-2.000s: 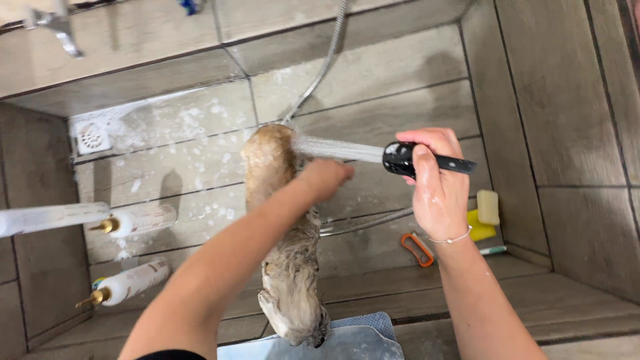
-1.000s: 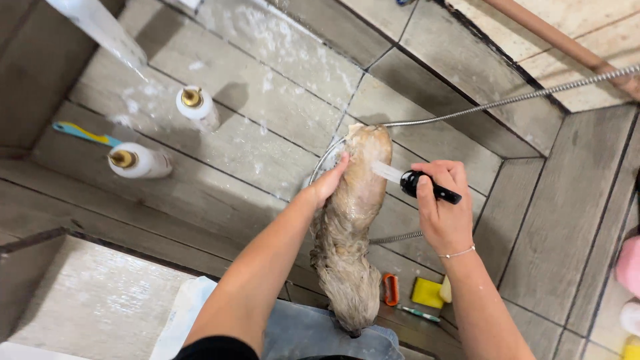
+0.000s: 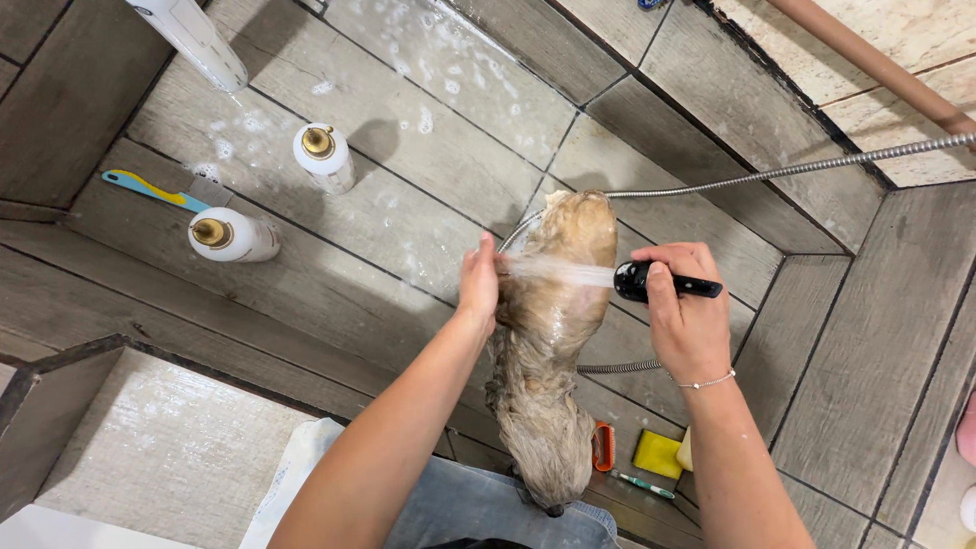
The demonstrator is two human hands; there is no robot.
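A wet, light-coated dog (image 3: 553, 328) stands in the tiled tub, its head low in the view over a blue-grey mat (image 3: 465, 507). My right hand (image 3: 685, 305) grips a black shower head (image 3: 648, 281), whose spray runs leftward across the dog's back. Against the dog's left-hand flank in the view rests my left hand (image 3: 480, 282), fingers extended, some fingertips hidden by fur and water. The metal shower hose (image 3: 793, 165) passes behind the dog's rear end.
Two white pump bottles (image 3: 324, 158) (image 3: 235, 235) and a larger white bottle (image 3: 194, 46) stand at left, near a blue-yellow handled tool (image 3: 152, 191). An orange brush (image 3: 603, 446), a yellow sponge (image 3: 657, 454) and a toothbrush (image 3: 644, 486) lie near the dog's head. Suds dot the tiles.
The view has turned since two seconds ago. My left hand has moved from across the dog's back to its flank. The spray now crosses the back toward that hand.
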